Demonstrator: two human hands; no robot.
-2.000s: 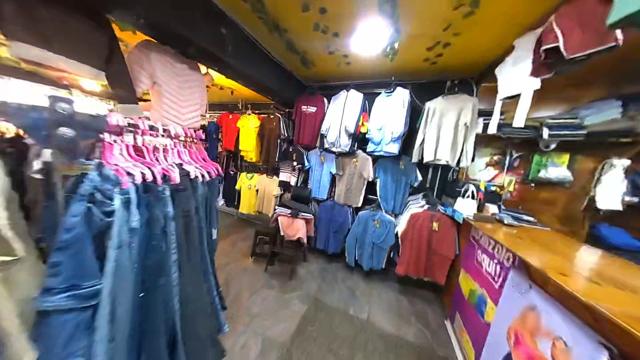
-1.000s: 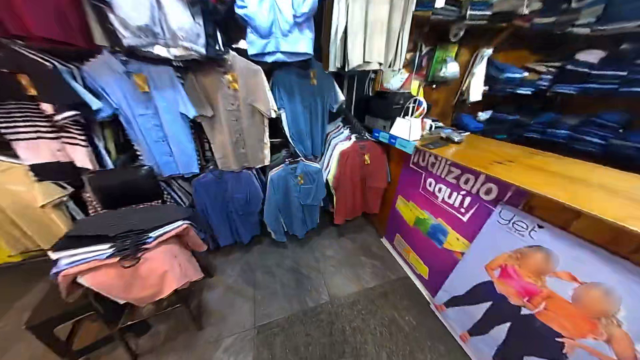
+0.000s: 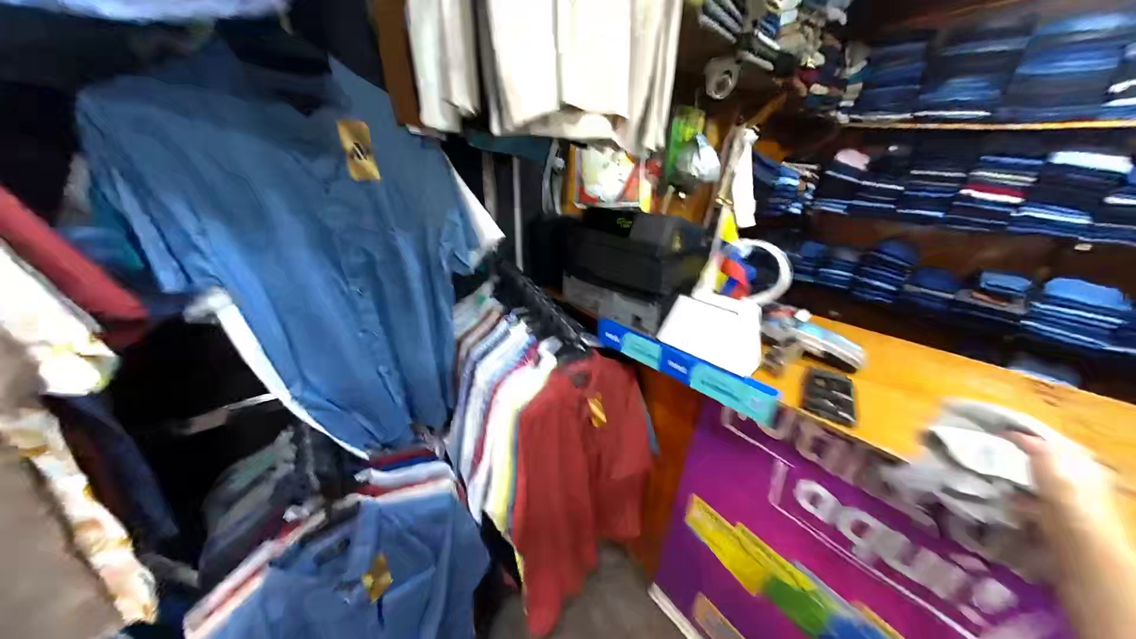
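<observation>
At the right of the head view my right hand holds a bunched light grey cloth by its upper part, over the near edge of the wooden counter. Both are blurred by motion. On the counter, left of the cloth, lie a small dark device with keys and a grey-blue object that is too blurred to name. A white handbag with a round handle stands at the counter's corner, beside black boxes. My left hand is out of view.
Blue short-sleeved shirts and a red shirt hang on racks at the left and middle. A purple printed panel fronts the counter. Shelves of folded jeans line the wall behind it. Pale garments hang overhead.
My right hand and the grey cloth have come into view at the right; neither earlier frame shows them. The view has moved closer to the counter's corner and the hanging shirts.
</observation>
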